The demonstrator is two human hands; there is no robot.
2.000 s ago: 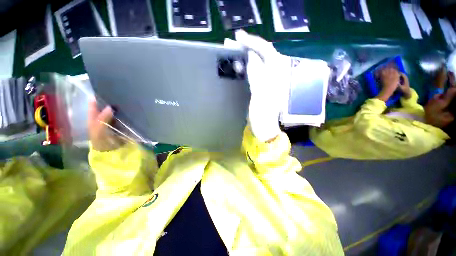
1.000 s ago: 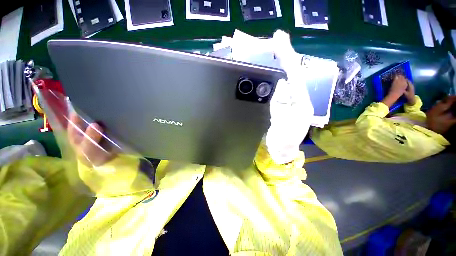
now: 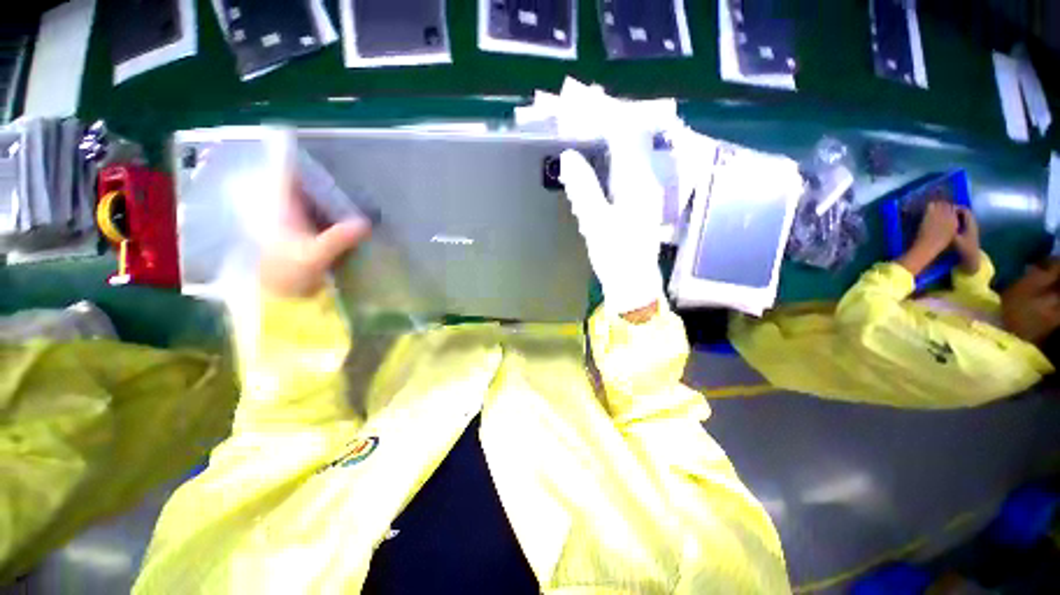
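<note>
A dark grey back cover (image 3: 465, 273) lies outside face up in front of me, its small logo at the centre and black camera window at the upper right. My right hand (image 3: 622, 221), in a white glove, grips its right end with the thumb on the face. My bare left hand (image 3: 305, 238) is blurred over the left part of the cover, thumb pointing right. A clear film (image 3: 262, 198) shows as a blurred glare around the left hand. Whether the fingers hold it is unclear. A paler cover on white sheets (image 3: 203, 221) lies under and left of this hand.
A red tape dispenser (image 3: 145, 233) and upright stack (image 3: 47, 186) are at left. Covers in film on white sheets (image 3: 738, 233) and a bag of small parts (image 3: 828, 215) are at right. A neighbour works at a blue tray (image 3: 893, 227). Covers (image 3: 395, 29) line the far side.
The back cover has moved down and away from me, and now looks level. My left hand has moved from its lower left corner up and right over its face, with the film glare around it.
</note>
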